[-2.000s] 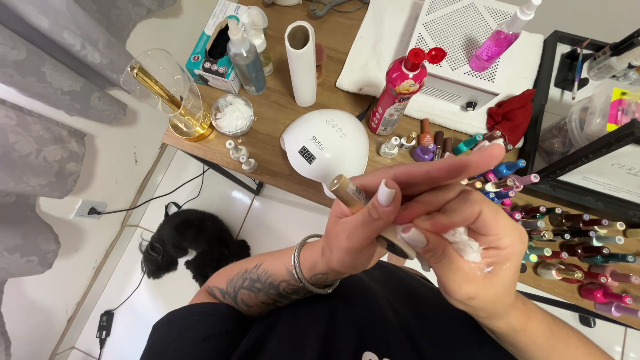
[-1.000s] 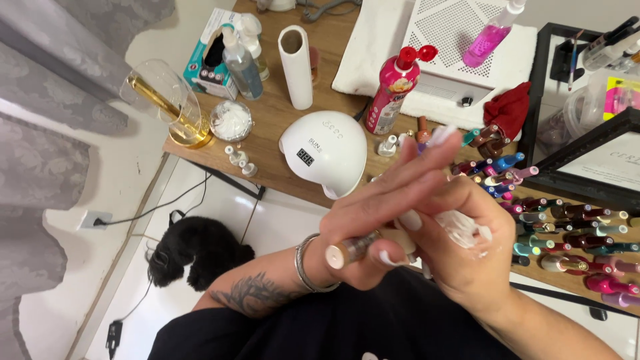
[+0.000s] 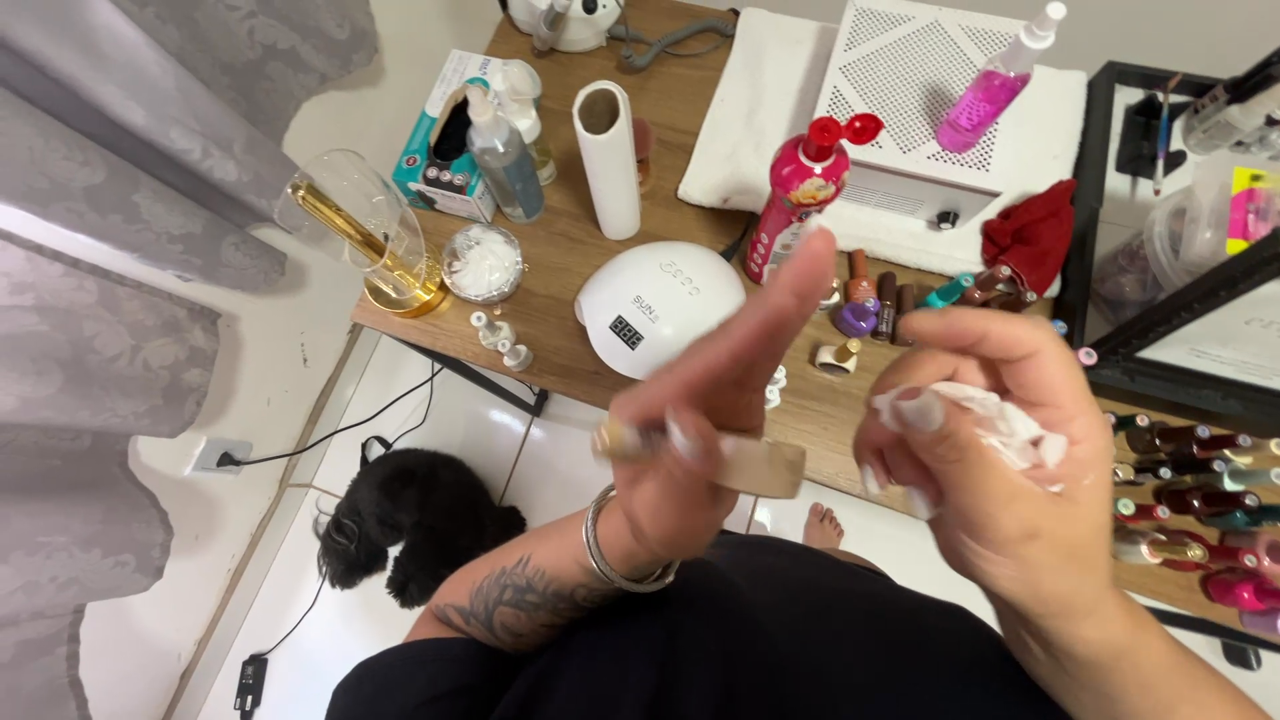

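Observation:
My left hand (image 3: 700,430), tattooed on the forearm and with a silver bracelet (image 3: 610,550) at the wrist, is gripping a blurred beige nail polish bottle (image 3: 765,468) that lies across the palm, its cap end (image 3: 620,442) pointing left. The fingers stretch up and to the right. My right hand (image 3: 990,440) is curled around a crumpled white cotton wad or tissue (image 3: 990,425), held against the palm. A gap separates the two hands. Beyond them on the wooden table are a white nail lamp (image 3: 665,300) and a red bottle (image 3: 800,190) with its flip cap open.
Many polish bottles (image 3: 1190,500) crowd the right side. A small polish bottle (image 3: 838,356) lies near the table's edge. At the left are a glass holder (image 3: 405,290), a cotton bowl (image 3: 483,262) and a spray bottle (image 3: 505,165). A black dog (image 3: 420,520) lies on the floor near cables.
My hands, close together or overlapping earlier, are now apart. The beige bottle lies more sideways across my left hand. The white wad stays in my right hand.

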